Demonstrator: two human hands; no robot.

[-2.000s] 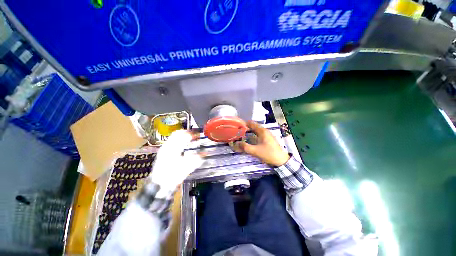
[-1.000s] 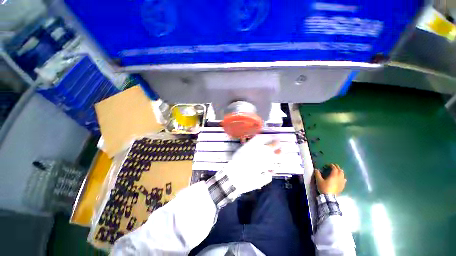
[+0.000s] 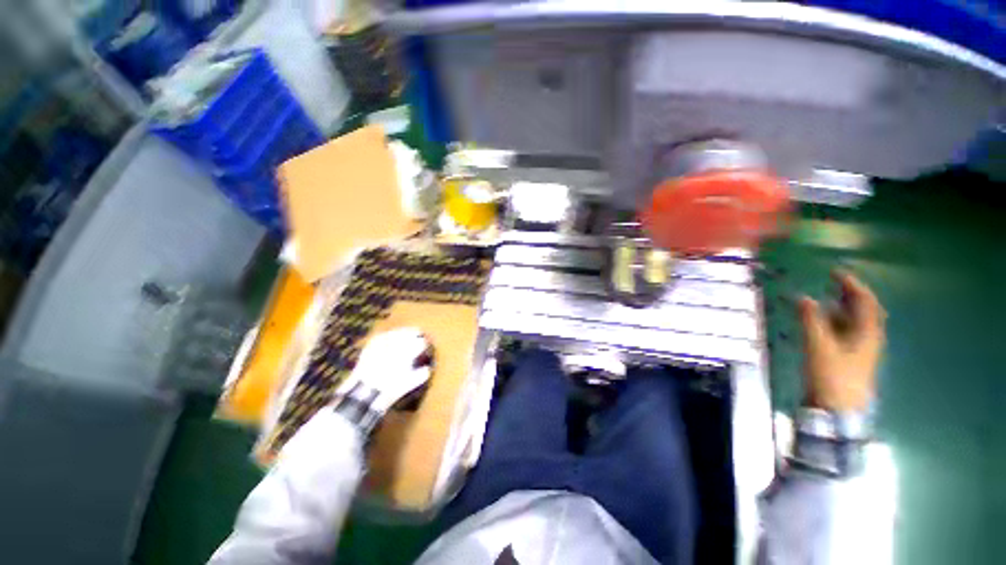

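Small dark parts with tan areas (image 3: 359, 298) lie in rows on a tan tray (image 3: 450, 322) at the left. My left hand (image 3: 392, 366), in a white glove, is over the tray's middle with dark parts at its fingers; whether it grips one is unclear. My right hand (image 3: 844, 342), bare, is over the green surface at the right, fingers apart, with no part visible in it. A dark fixture with pale strips (image 3: 638, 272) sits on the slotted metal table (image 3: 541, 289), left of the red knob (image 3: 717, 210). The picture is blurred.
The grey machine underside (image 3: 530, 99) hangs above the table. A yellow can (image 3: 469, 204) stands behind the tray, beside a plain tan cardboard square (image 3: 342, 201). Blue crates (image 3: 245, 132) are at the upper left. A shiny green surface (image 3: 938, 331) lies at the right.
The view has swung left. My left hand has moved from the slotted table to the parts tray. My right hand has moved forward over the green surface. The fixture has come into view.
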